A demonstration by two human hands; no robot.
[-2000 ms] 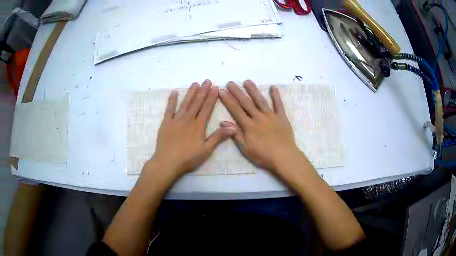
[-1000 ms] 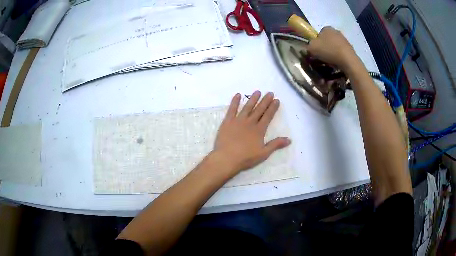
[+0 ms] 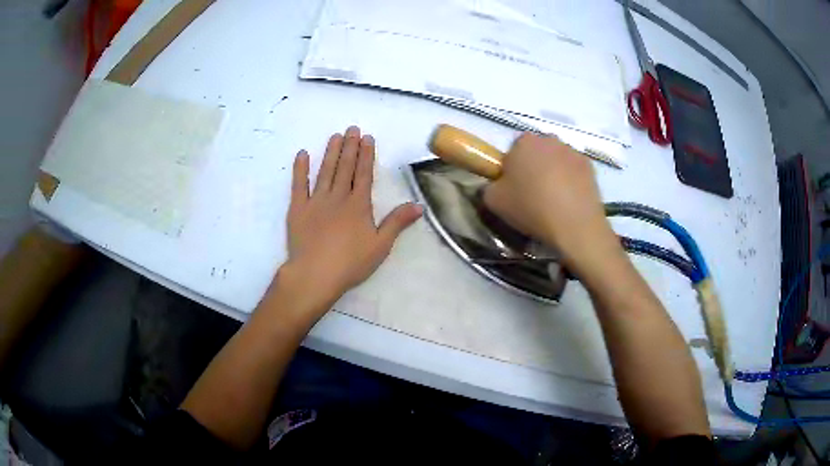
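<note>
A cream woven fabric panel (image 3: pixel 428 305) lies flat along the near side of the table. My right hand (image 3: pixel 551 196) grips the yellow-brown handle of a steam iron (image 3: pixel 487 223). The iron's shiny metal body is over the panel's middle, its hoses trailing to the right. My left hand (image 3: pixel 332 218) lies palm down with fingers spread over the panel's left part, left of the iron. My hand, the iron and my right arm hide parts of the panel.
Another cream panel (image 3: pixel 136 155) lies at the table's left end beside a tan strip (image 3: pixel 168 38). A stack of white layers (image 3: pixel 464 68) lies at the far side. Red-handled scissors (image 3: pixel 649 109) and a dark iron rest (image 3: pixel 694 132) are far right. Blue hose and cable (image 3: pixel 687 250) cross the right.
My right hand took hold of the iron and brought it from the right side over the fabric panel. My left hand went from the panel's right part to its left part. The view has turned.
</note>
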